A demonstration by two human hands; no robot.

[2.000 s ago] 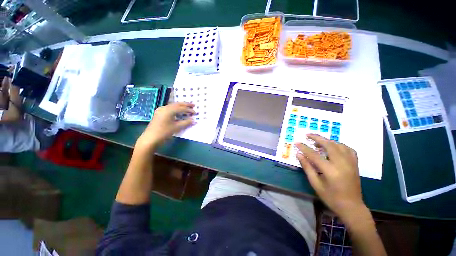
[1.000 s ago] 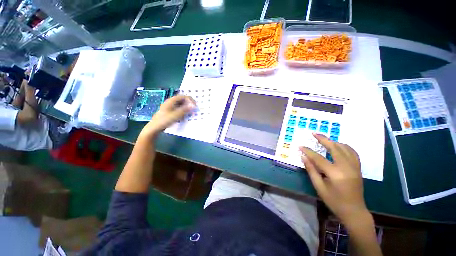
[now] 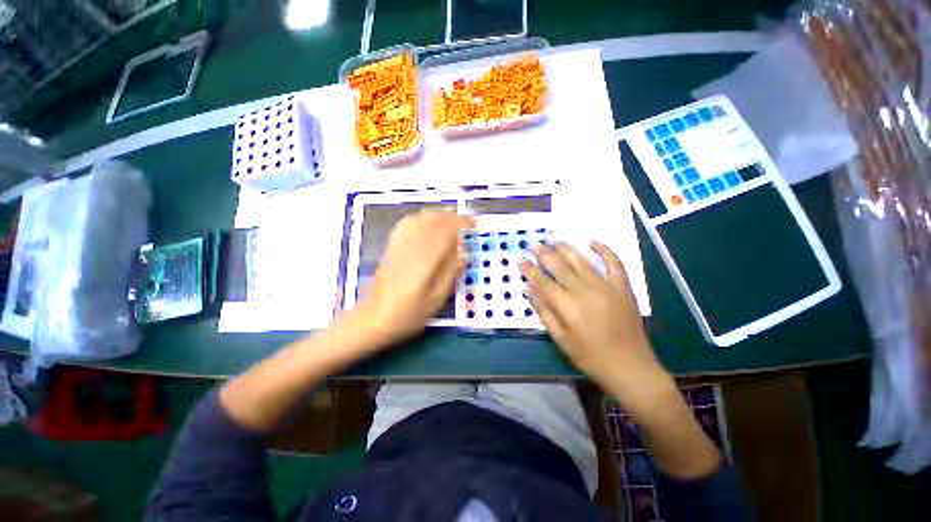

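Observation:
The white front housing lies on the dark fixture in front of me, large window on the left. A thin white rubber keypad sheet with dark dots lies over its key area; blue shows faintly near the sheet's top. My left hand has its fingers closed at the sheet's left edge and covers part of the large window. My right hand has its fingers apart, with fingertips on the sheet's right edge. The keys beneath are mostly hidden.
Behind are a dotted keypad stack and two tubs of orange keycaps. At left are green circuit boards and a wrapped bundle. At right are another keyed housing and shiny plastic bags.
The loose keypad sheet has moved from left of the fixture onto the housing's key area. My left hand has moved right with it. The view has shifted right, showing the plastic bags.

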